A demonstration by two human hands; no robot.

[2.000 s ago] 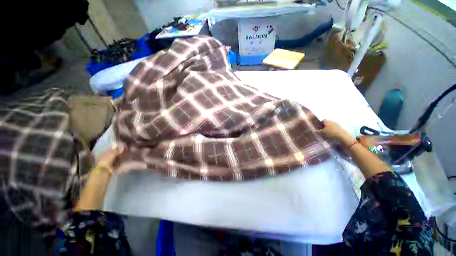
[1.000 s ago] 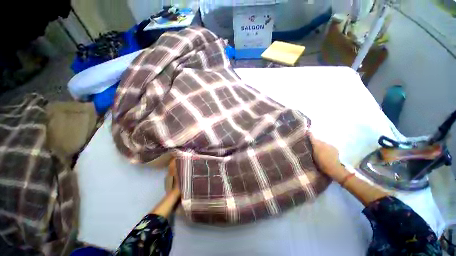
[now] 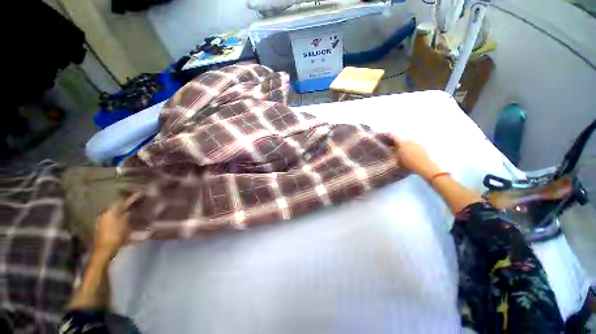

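A brown plaid garment with cream check lines lies bunched on the white padded pressing table. Its straight hem edge runs between my hands. My left hand is blurred at the garment's left end, with its fingers on the edge of the cloth. My right hand grips the right end of the hem, fingertips partly hidden at the cloth. The steam iron stands at the right end of the table, touched by neither hand.
Another plaid garment heap with tan lining lies at the left. A white padded sleeve board is beyond the table's left side, near a blue bin. A wooden stool, white box and green bottle-like object are beyond the table.
My left hand has moved left with the hem's end, and the bunched front part is now stretched wide. My right hand has moved slightly up and left with its end.
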